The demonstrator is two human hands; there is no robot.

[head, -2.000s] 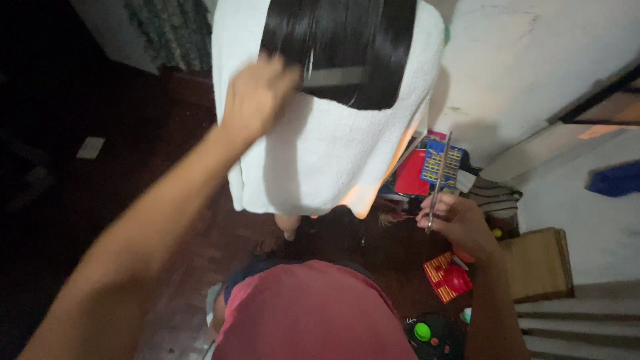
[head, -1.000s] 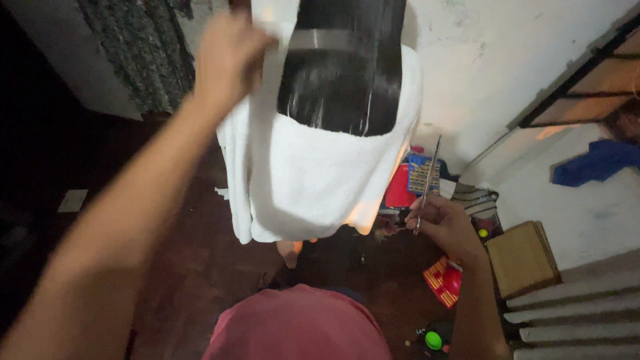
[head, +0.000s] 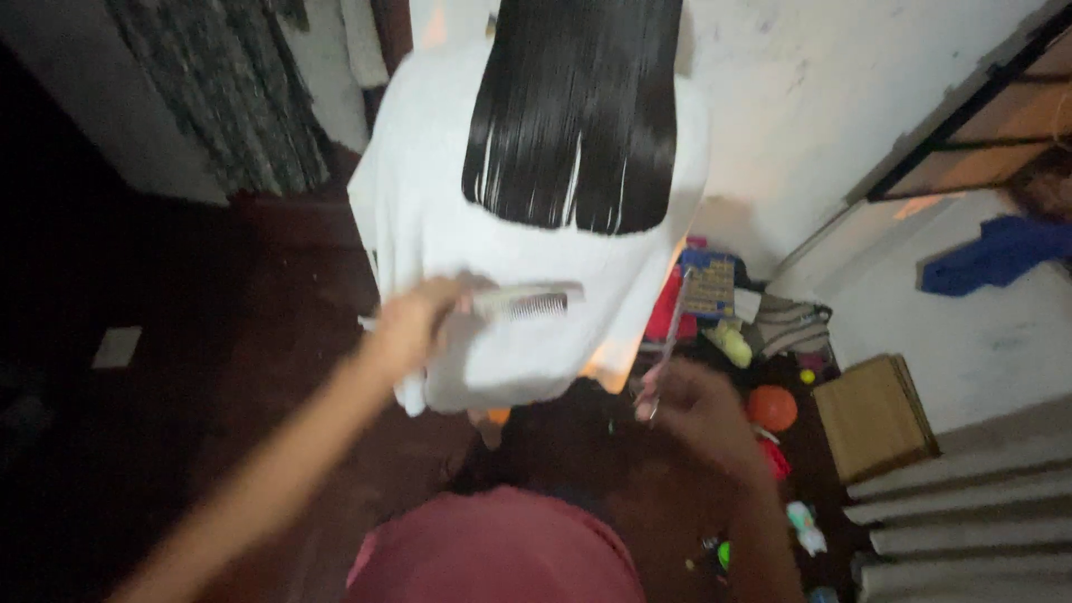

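Note:
Long straight dark hair (head: 578,126) hangs down the back of a seated person, over a white towel (head: 519,360) draped on the shoulders. Its cut edge is nearly level, with a few narrow gaps between strands. My left hand (head: 423,314) holds a light-coloured comb (head: 532,300), its teeth pointing down, over the towel below the hair ends. My right hand (head: 682,402), at the towel's lower right, holds slim metal scissors (head: 674,327) by the handles, with the blades pointing up. Motion blurs both hands.
A wall stands close on the right. Beside it lie a blue patterned box (head: 710,285), a red ball (head: 771,408), folded cardboard (head: 875,417) and scattered small items on the dark floor. Grey patterned cloth (head: 226,92) hangs at upper left; pale curtain folds (head: 963,519) are at lower right.
My left hand with the comb has moved off the hair, down over the towel. The comb was across the hair before. My right hand still holds the scissors upright at the right.

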